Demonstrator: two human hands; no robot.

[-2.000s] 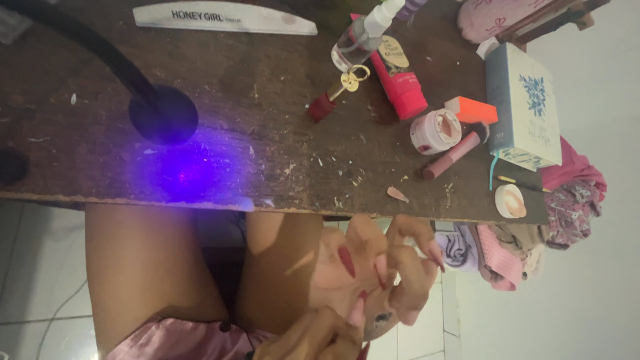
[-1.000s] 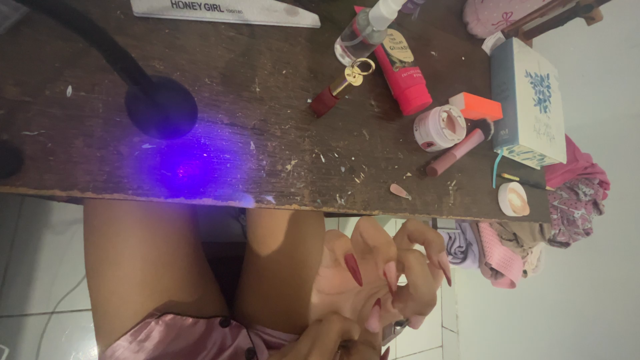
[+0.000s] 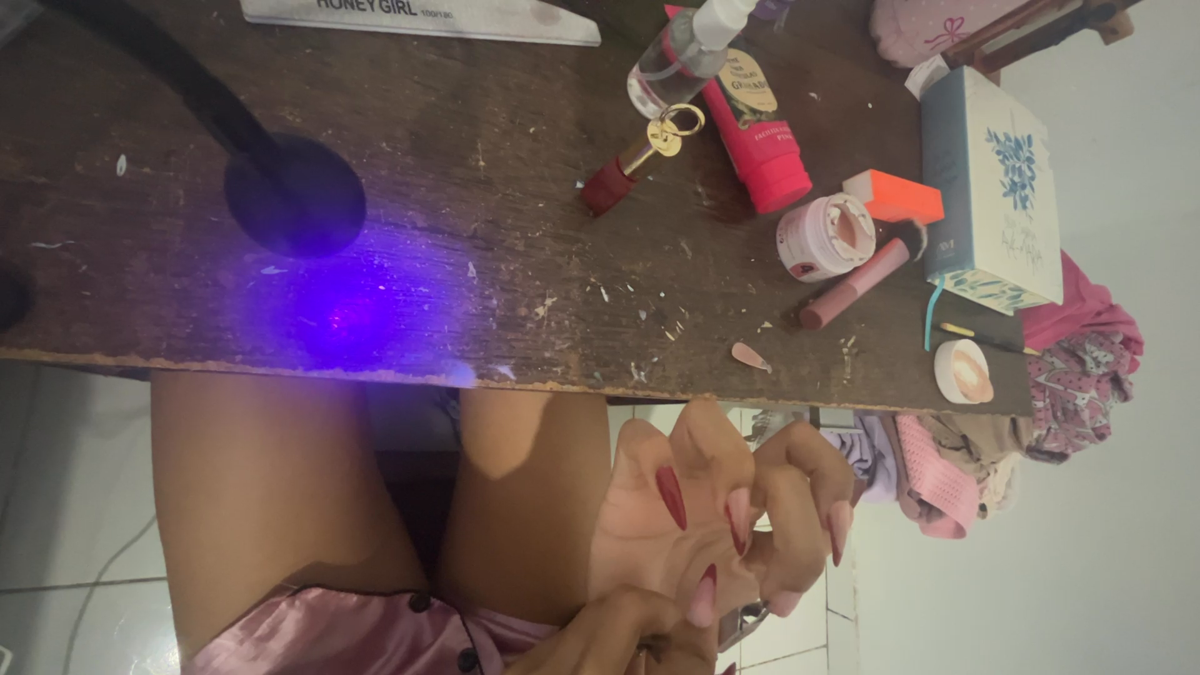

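Beyond the table's near edge, at lower centre-right, my right hand (image 3: 712, 487) shows its palm, with fingers curled and long pointed pink and red nails. My left hand (image 3: 619, 633) comes in from the bottom and meets it, partly cut off by the frame. A small shiny thing (image 3: 747, 621) shows near their meeting place; which hand holds it, if either, cannot be told. Nearest on the table lies a loose pink false nail (image 3: 751, 357). To its right are a pink-handled brush (image 3: 858, 281), an open jar of pinkish material (image 3: 814, 238) and its white lid (image 3: 962, 371).
A lamp head (image 3: 295, 195) casts violet light on the wooden table (image 3: 516, 309). Behind are a Honey Girl nail file (image 3: 422, 21), spray bottle (image 3: 682, 61), red tube (image 3: 764, 141), keyring piece (image 3: 614, 180), orange block (image 3: 893, 195) and box (image 3: 994, 187). Folded clothes (image 3: 937, 478) lie right.
The curled fingers of my right hand have shifted slightly down and to the right, and sit a little differently against my left hand. The things on the table have stayed in place.
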